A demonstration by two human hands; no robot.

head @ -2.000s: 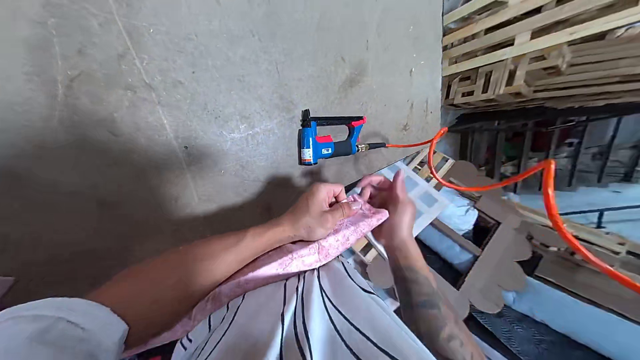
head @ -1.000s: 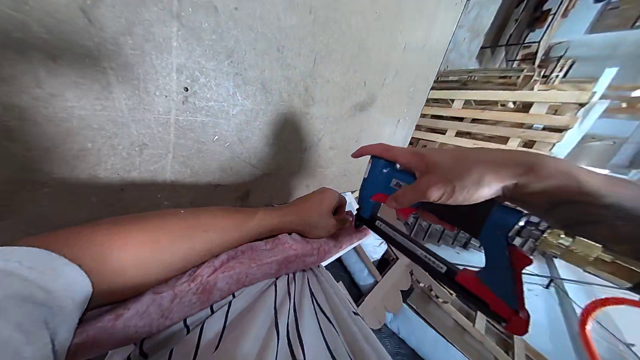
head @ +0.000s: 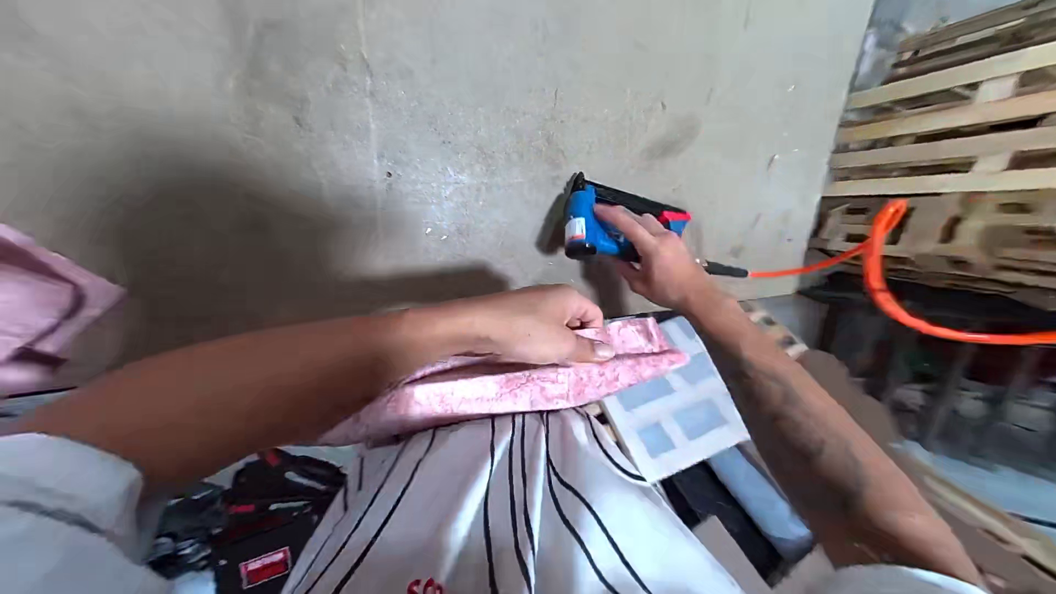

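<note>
My left hand [head: 544, 326] pinches the edge of a pink fabric-covered strip [head: 511, 392], which lies across my lap in front of the striped cloth of my clothing. Farther forward, a blue and black pneumatic stapler [head: 584, 221] lies on its side on the grey surface. Around its body are the fingers of my right hand [head: 656, 252]; the palm side is hidden, and how firmly it grips cannot be seen. An orange air hose [head: 883, 289] runs from the stapler's rear to the right edge.
Wooden pallets [head: 949, 148] are stacked at the upper right. A white panel with grey-blue rectangles [head: 681, 404] sits below my right forearm. More pink fabric [head: 49, 305] shows at the far left, and dark items with red markings [head: 268, 520] are at the lower left.
One second ago my right hand held the stapler against the pink strip; now both are farther forward, at the grey surface. My left hand has stayed on the strip.
</note>
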